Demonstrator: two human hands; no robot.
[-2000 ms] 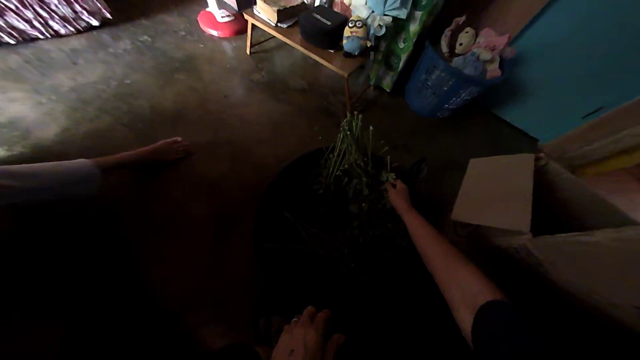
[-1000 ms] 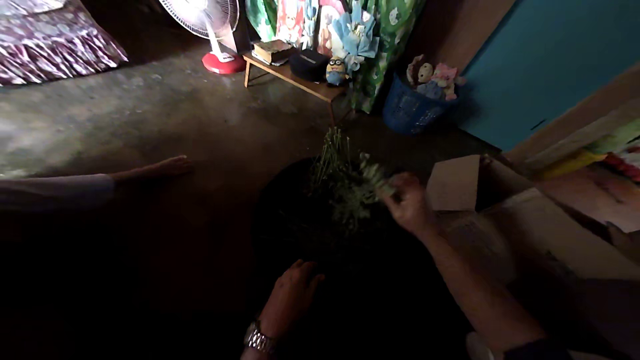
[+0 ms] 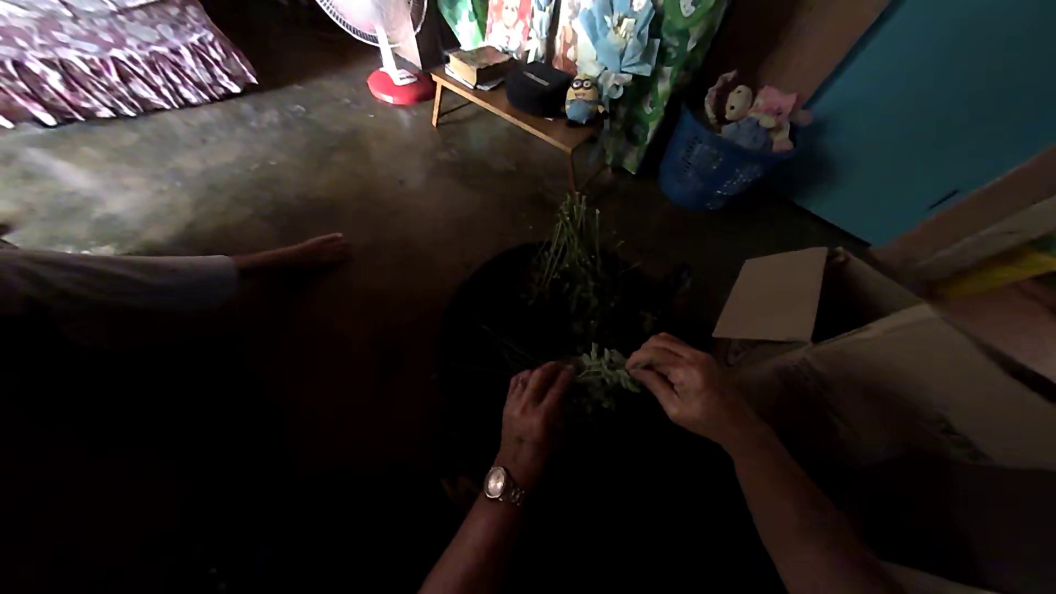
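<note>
A small leafy green sprig (image 3: 606, 369) is stretched between my two hands. My left hand (image 3: 532, 412), with a metal wristwatch (image 3: 497, 483) at the wrist, pinches its left end. At its right end are the thumb and fingers of my right hand (image 3: 681, 384), also pinched together. Just beyond them, a bundle of thin green stems with leaves (image 3: 573, 247) lies in a dark round container (image 3: 470, 297), whose inside is mostly lost in shadow.
An open cardboard box (image 3: 874, 363) stands at the right. Another person's bare foot (image 3: 318, 250) rests on the floor at left. Farther back are a low wooden table (image 3: 511, 109), a blue plastic basket (image 3: 701, 169) of dolls and a fan with a red base (image 3: 400, 87).
My right hand has come back from the stem bundle with greenery, toward my left hand. My left hand has moved forward and now grips the sprig too. The view has shifted.
</note>
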